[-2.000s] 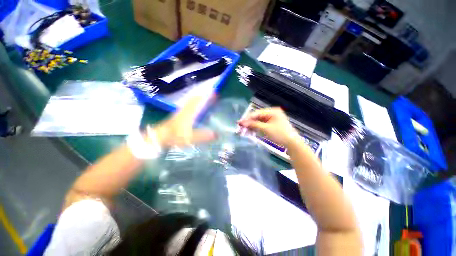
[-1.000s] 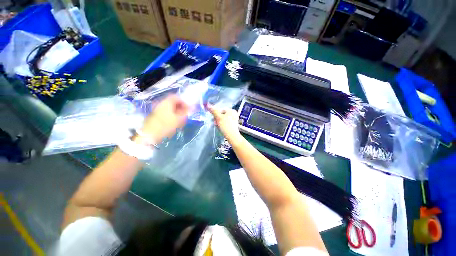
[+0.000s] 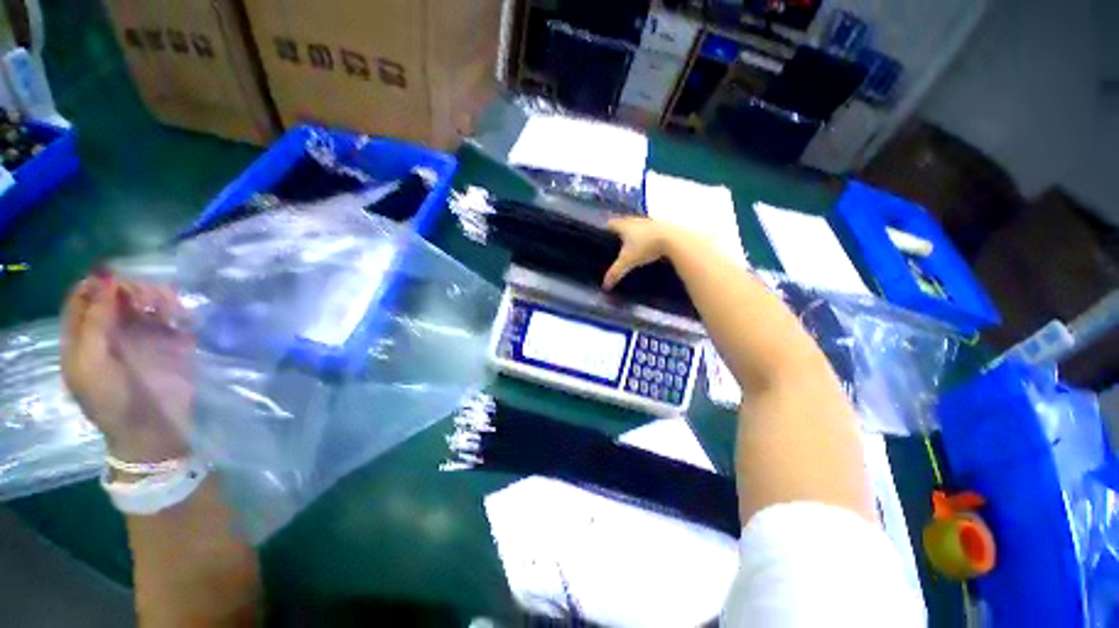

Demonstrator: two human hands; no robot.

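Note:
My left hand (image 3: pixel 129 356) is at the left and holds a clear poly bag (image 3: pixel 319 368) by its edge; the bag is spread out and empty. My right hand (image 3: pixel 638 252) is on the thick black wire bundle (image 3: pixel 540 242) lying on the pan of the counting scale (image 3: pixel 589 356), thumb and fingers around its upper side. Whether it grips the bundle firmly cannot be told. A second black wire bundle (image 3: pixel 589 460) with silvery ends lies in front of the scale, partly on a white paper sheet (image 3: pixel 614 552).
A blue parts bin (image 3: pixel 423 166) stands behind the bag, with cartons (image 3: pixel 356 74) behind it. A packed wire bag (image 3: pixel 890 356), a blue bin (image 3: pixel 1019 478), a small blue tray (image 3: pixel 914 252) and a tape roll (image 3: pixel 961 543) are at the right. Empty poly bags (image 3: pixel 43 423) lie at the left.
My left hand has moved left, pulling the clear bag wide. My right hand has left the bag and moved right to the wire bundle on the scale. The view has shifted.

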